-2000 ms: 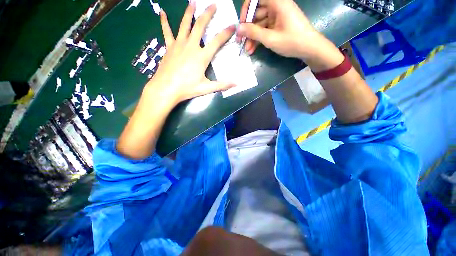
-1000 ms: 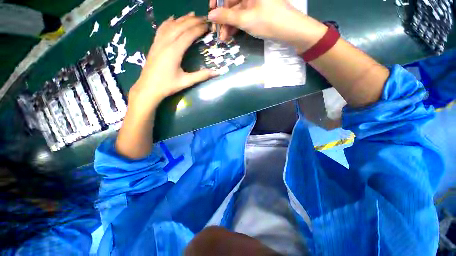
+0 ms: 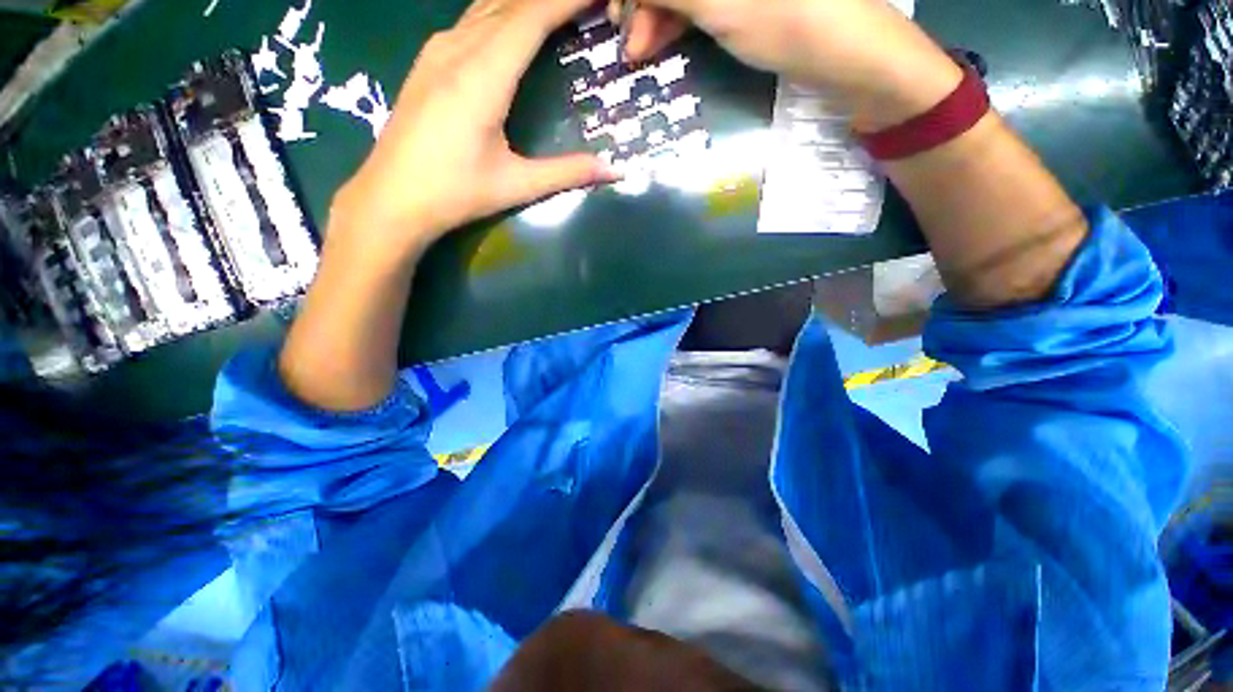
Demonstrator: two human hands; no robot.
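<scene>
A small circuit-board panel (image 3: 638, 106), a black-and-white grid, lies on the glossy dark-green bench. My left hand (image 3: 467, 142) rests at its left side, thumb tip at the panel's lower left corner, its other fingers cut off by the top edge. My right hand (image 3: 757, 41) is over the panel's top end, pinching a slim stick-like tool (image 3: 625, 16), mostly hidden and cut off by the top edge. A long white strip (image 3: 819, 169) lies to the right, partly under my right hand and wrist.
Several long silver-white and black panels (image 3: 250, 203) lie in a row at the left. White irregular scraps (image 3: 295, 68) are scattered at the upper left. Dark patterned panels (image 3: 1203, 102) lie at the far right. The bench's front edge (image 3: 568, 342) runs before my body.
The view has shifted. My hands have moved from the white strip to the small panel, and the strip now lies to its right. The tool stays in my right hand.
</scene>
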